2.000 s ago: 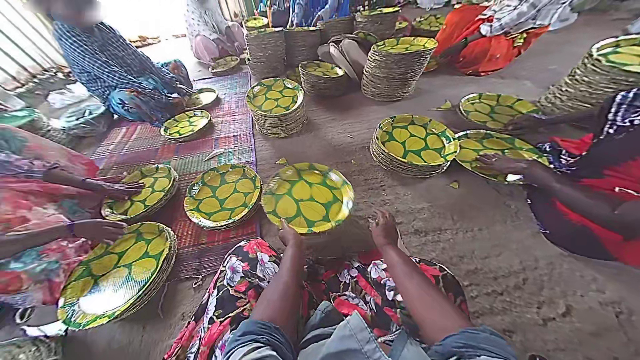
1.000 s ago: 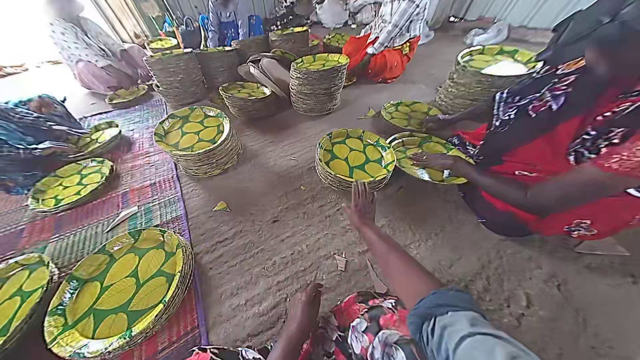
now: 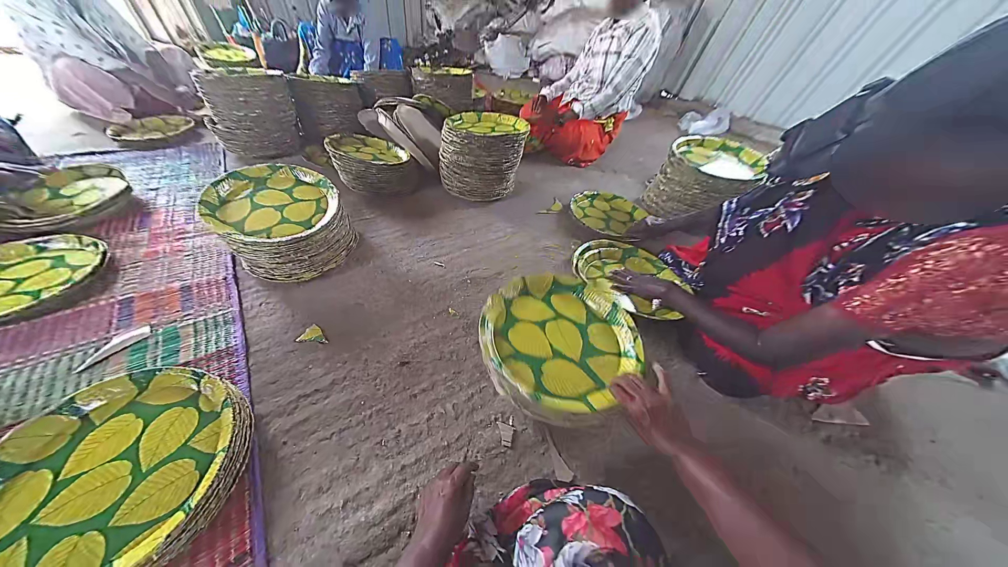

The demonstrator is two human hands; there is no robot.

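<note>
My right hand (image 3: 650,405) grips the near right rim of a round plate (image 3: 563,342) patterned with yellow leaves on green, the top one of a stack that looks slightly blurred. My left hand (image 3: 447,500) is low at the centre, by my floral-clothed knee, holding nothing that I can see; its fingers are partly curled. Just beyond the stack, a co-worker's hand (image 3: 650,285) rests on another leaf-patterned plate (image 3: 622,260). At the lower left a wide stack of the same plates (image 3: 102,465) lies on the woven mat.
A plate stack (image 3: 276,213) stands beside the mat (image 3: 173,268). Taller stacks (image 3: 482,157) rise farther back, with seated people behind. A co-worker in red and black (image 3: 787,315) sits close on the right. Scraps (image 3: 312,334) lie on the floor, and a pale pointed piece (image 3: 118,346) on the mat.
My right hand was apart from the plates two seconds ago, then reached to the near edge of the right stack; now it grips the rim and the stack is nearer me. The view has swung right.
</note>
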